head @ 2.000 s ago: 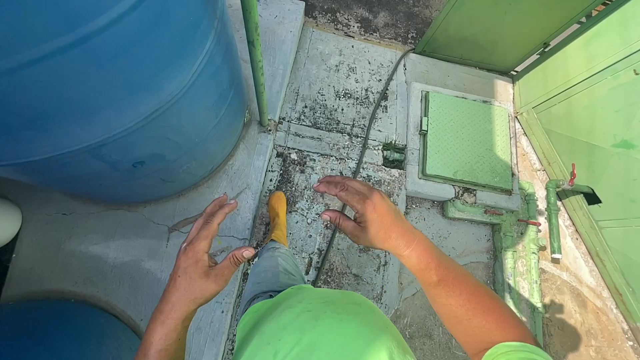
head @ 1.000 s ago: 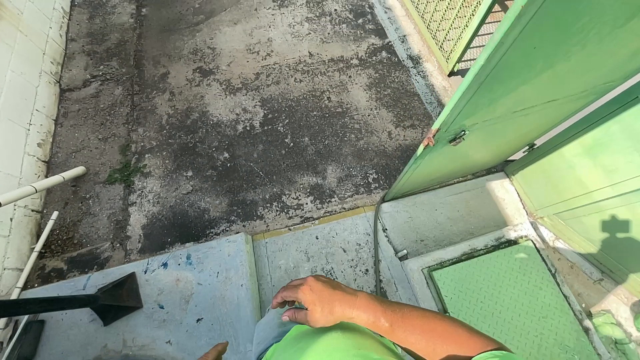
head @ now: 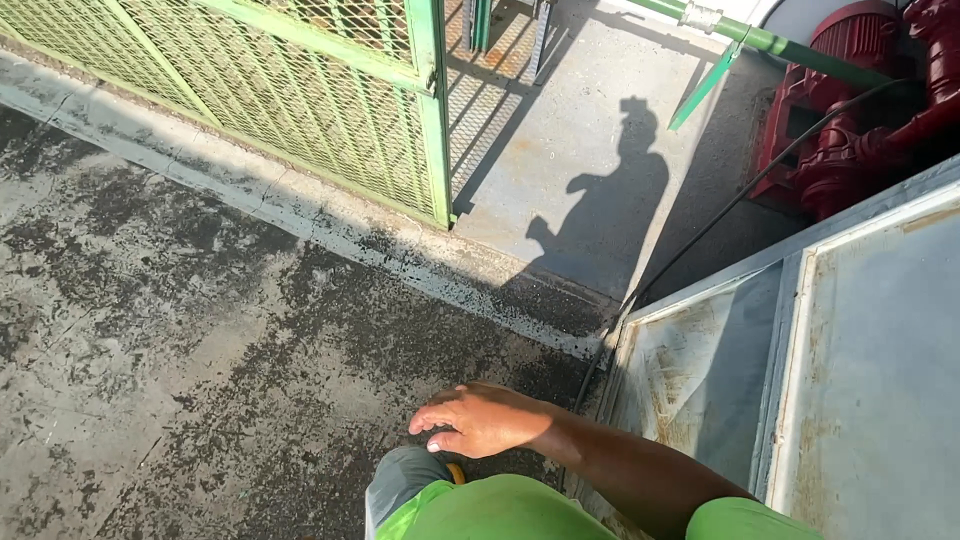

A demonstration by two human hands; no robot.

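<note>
My right hand hangs in the air above my knee, in front of the green shirt. Its fingers are slightly curled and apart, and nothing is in them. The nearest things are the grey trouser leg and a bit of a yellow boot. A dark hose runs on the ground just beyond the wrist and up toward a red pump. My left hand is out of the frame.
Ahead stands a green mesh gate beside a low concrete kerb. A red motor and pump and a green pipe are at the upper right. A metal-framed panel rises at the right, next to my arm.
The view has moved from the blue tanks and the green hatch, past the solid green door, to the mesh gate and pump. My left hand has left the view. My right hand stays empty.
</note>
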